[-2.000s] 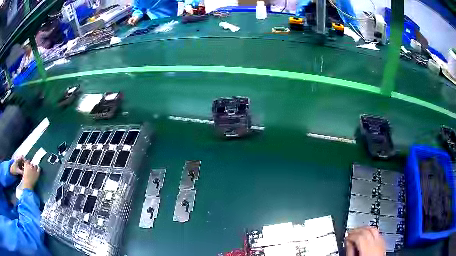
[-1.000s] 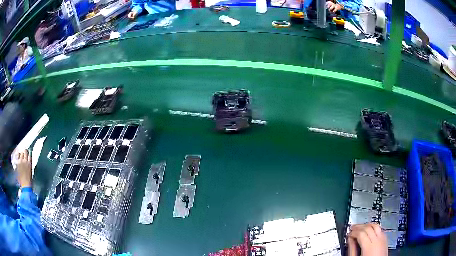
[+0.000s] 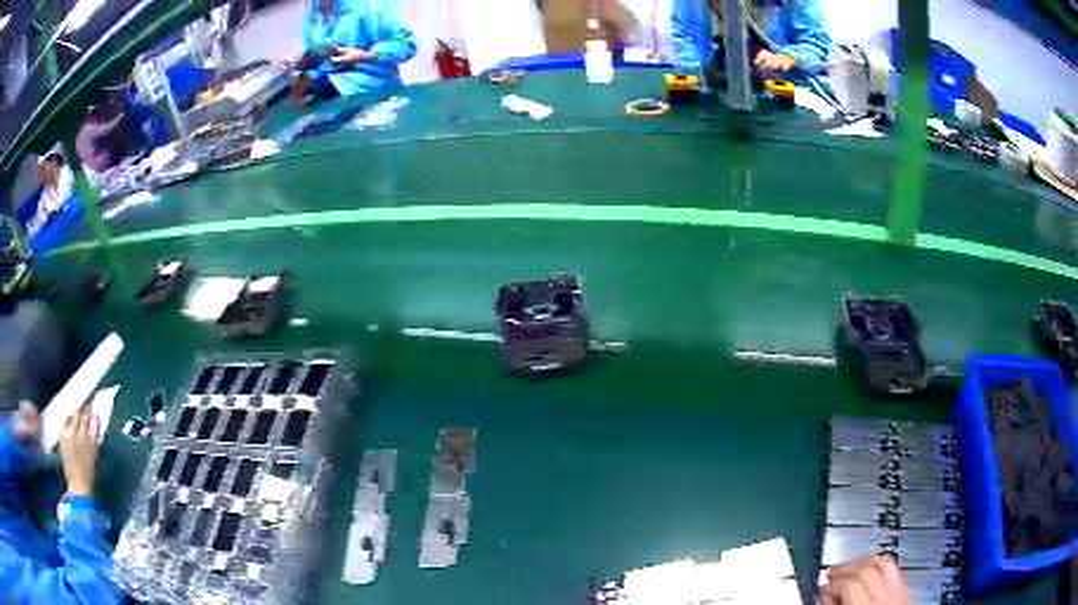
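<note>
My right hand is at the bottom edge, cut off, with its fingers bent over the lower left part of the joined board panel; whether it grips anything is hidden. My left hand is out of the picture. White-faced boards lie at the bottom edge, left of my right hand. Two pairs of flat silver boards lie further left. A blue parts bin with dark thin pieces stands right of the panel.
Black housings stand beyond, one in the middle and one at right. Clear stacked trays lie at left, beside a neighbour's blue sleeves and hands on white strips. A green rail crosses the bench. Workers sit opposite.
The view has tilted up, so the bench things sit lower in the picture. The neighbour's hands have shifted at the white strips. My right hand stays at the panel.
</note>
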